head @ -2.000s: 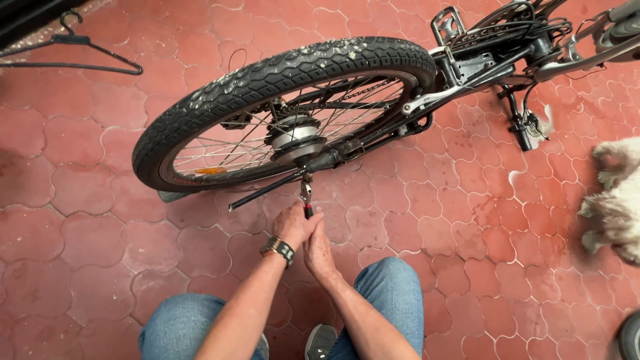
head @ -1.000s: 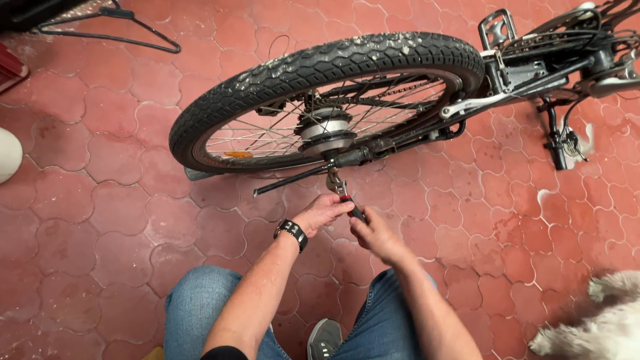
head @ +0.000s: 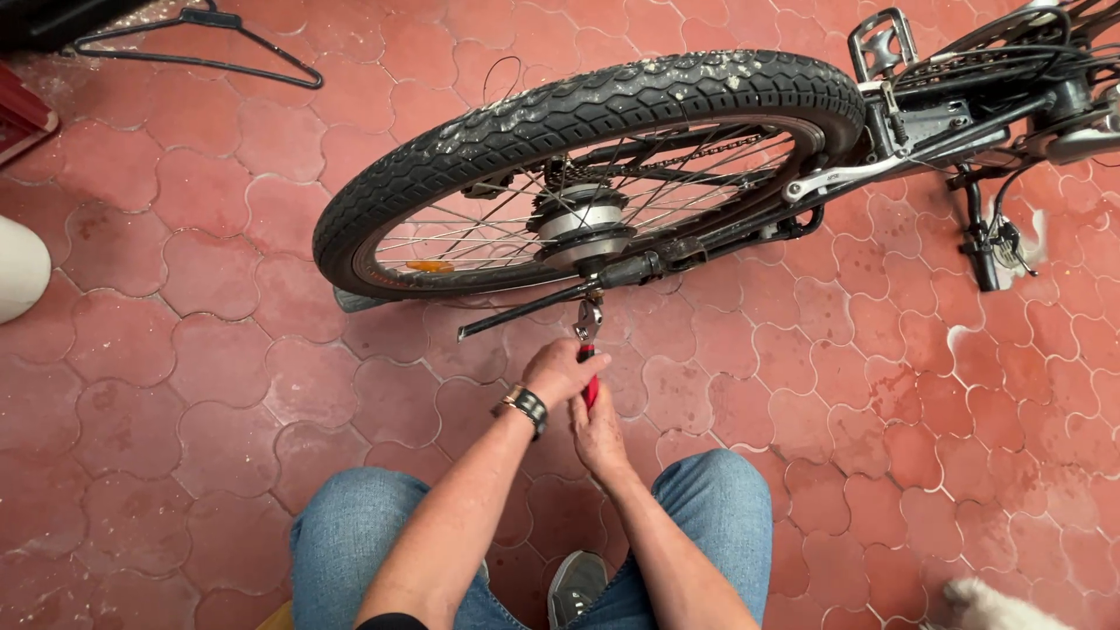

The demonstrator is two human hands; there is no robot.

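A bicycle lies with its wheel toward me, its black tire (head: pixel 560 122) speckled with pale dirt. At the wheel's hub (head: pixel 581 219), the jaws of an adjustable wrench (head: pixel 588 322) sit at the near end of the axle. My left hand (head: pixel 563 372), below a dark wristband, grips the upper part of the wrench's red and black handle. Lower down, my right hand (head: pixel 599 429) is at the end of the same handle, its fingers partly hidden. A black stay or rod (head: pixel 516 313) juts out left of the axle.
A black clothes hanger (head: pixel 201 54) lies at the upper left, near a red object (head: pixel 19 114). A white rounded object (head: pixel 19 267) stands at the left edge. Pedal (head: pixel 884 48) and frame extend to the upper right. White fur (head: pixel 997 605) shows at the lower right.
The wrench handle, slanted to the right one second ago, now points nearly straight toward me, and my right hand has come in closer under my left. The white furry animal shows less.
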